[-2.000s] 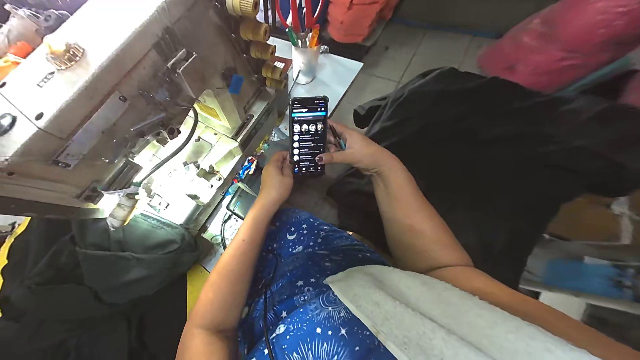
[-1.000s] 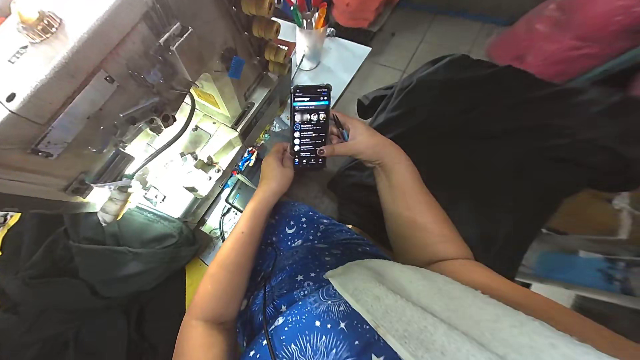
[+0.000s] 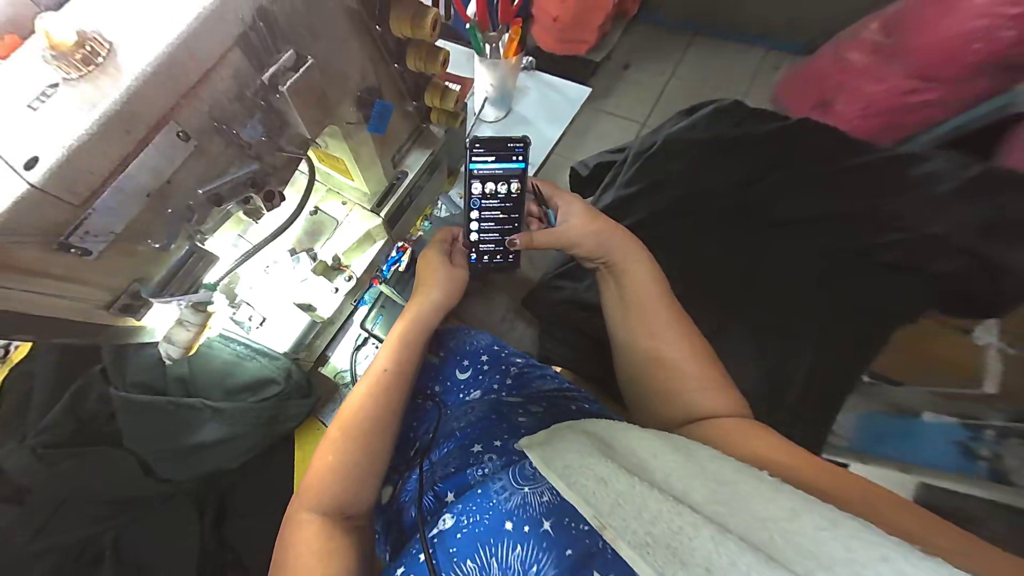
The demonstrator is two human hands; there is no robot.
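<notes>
A smartphone (image 3: pixel 496 200) with a lit screen stands upright between my two hands, above my lap. My left hand (image 3: pixel 442 268) holds its lower left edge. My right hand (image 3: pixel 572 224) grips the lower right edge, with the thumb over the bottom of the screen. Small thread snips (image 3: pixel 544 205) are also in my right hand, between the fingers beside the phone. The lit needle area of an industrial sewing machine (image 3: pixel 296 280) is to the left of my left hand.
Dark green fabric (image 3: pixel 208 400) lies below the machine at the left. A white cup (image 3: pixel 496 84) with scissors and pens stands on a white board (image 3: pixel 552 104). Black fabric (image 3: pixel 744 256) spreads at the right, near a pink bundle (image 3: pixel 904 72). A light towel (image 3: pixel 704 488) hangs over my front.
Both hands stay on the phone. My right thumb has shifted slightly on the lower part of the screen. The view has moved a little.
</notes>
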